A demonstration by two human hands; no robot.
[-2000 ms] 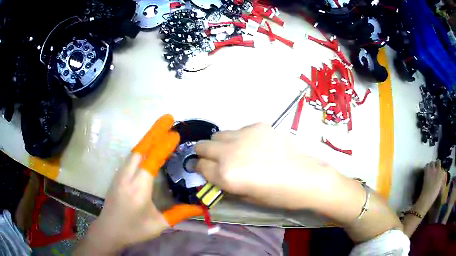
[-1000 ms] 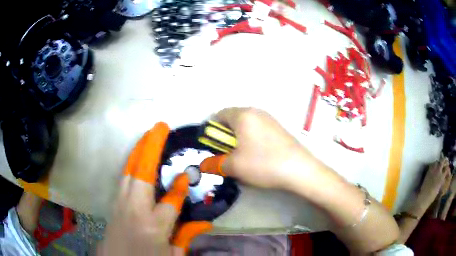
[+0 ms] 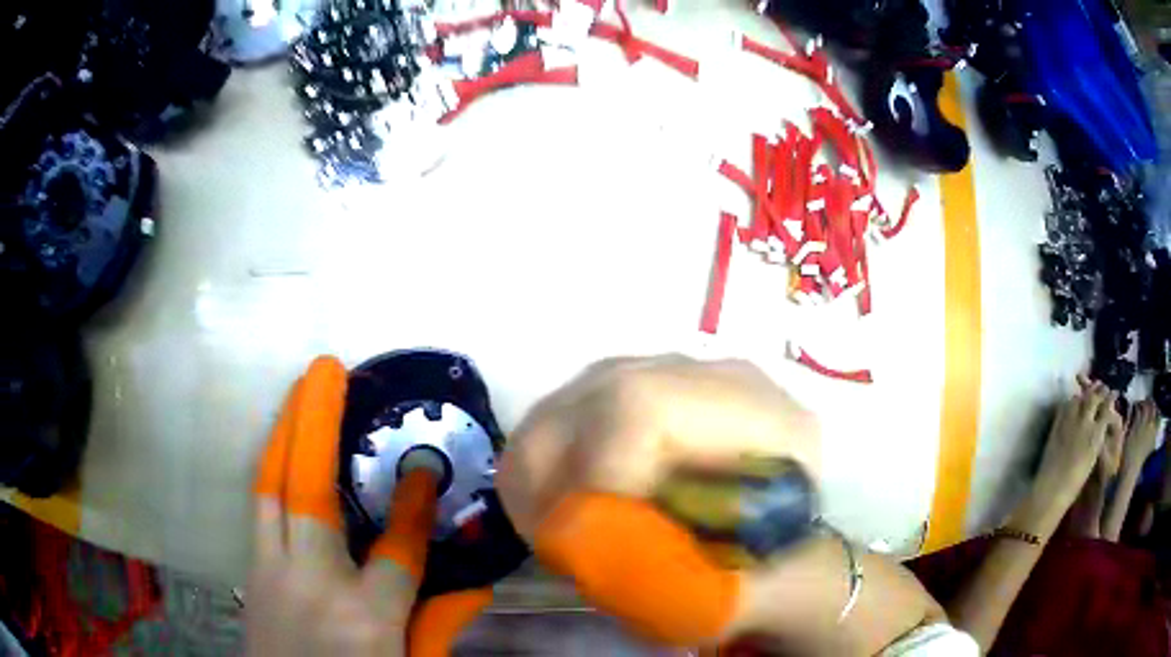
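Observation:
A black plastic housing [image 3: 465,374] lies near the bench's front edge with a silver notched ring board [image 3: 385,452] in it. My left hand [image 3: 337,526], with orange finger cots, grips the housing's left side; one covered finger presses at the board's centre hole. A small red piece shows at the board's lower right. My right hand [image 3: 642,475] is just right of the housing, blurred, closed around a yellow-and-black handle [image 3: 738,504], likely a screwdriver. Its shaft cannot be seen.
Red connector cables [image 3: 815,212] lie in a pile at right, near an orange tape strip [image 3: 961,321]. Dark boards [image 3: 353,84] and more cables lie at the far side. Black housings [image 3: 71,218] stand at left. Another person's hands [image 3: 1092,430] are at the right edge.
The housing and my left hand sit further left in view. My right hand has moved off the board to the right, and the handle has turned within it. The thin tool by the cables no longer shows.

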